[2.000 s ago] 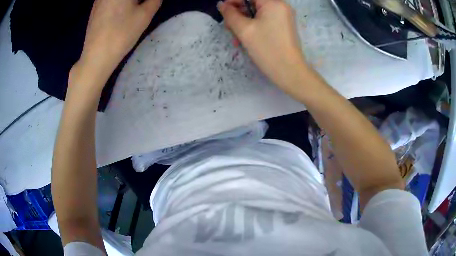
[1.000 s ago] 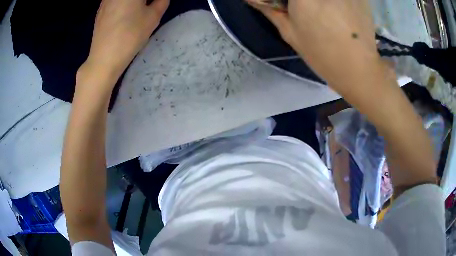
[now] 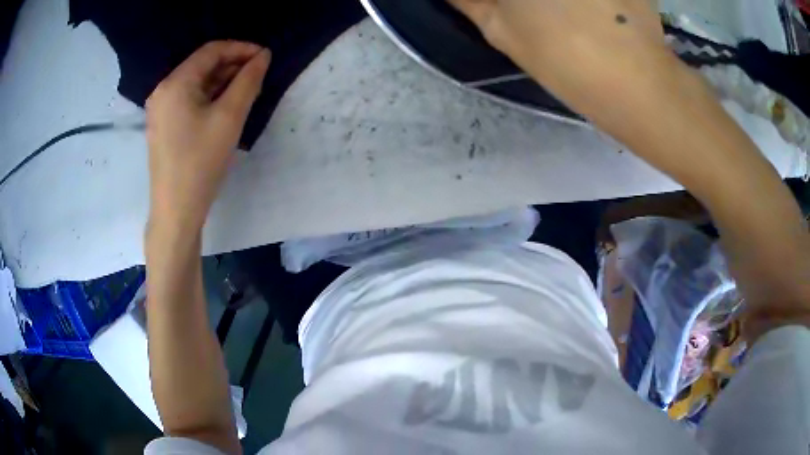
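Observation:
The black cloth piece [image 3: 191,22] lies at the top left, its curved edge running up to the iron. My left hand [image 3: 206,93] is over its lower part, thumb and finger pinched together. A thin dark tape [image 3: 80,130] trails left from this hand; what lies between the fingertips is hard to make out against the cloth. The dark iron [image 3: 453,53] with a silvery rim stands at the top centre, its front side touching the cloth edge. My right hand [image 3: 524,22] is over the iron, cut off by the top edge; its fingers and the handle are hidden.
The specked white table cover [image 3: 382,151] curves across the view. A dark patterned cord [image 3: 710,51] runs right from behind my right forearm. Below the table are a blue crate [image 3: 67,320] at left and a clear plastic bag [image 3: 671,267] by a box at right.
My right hand has gone from the cloth edge to the iron, which has come left from its place at the right. My left hand has moved down along the cloth edge.

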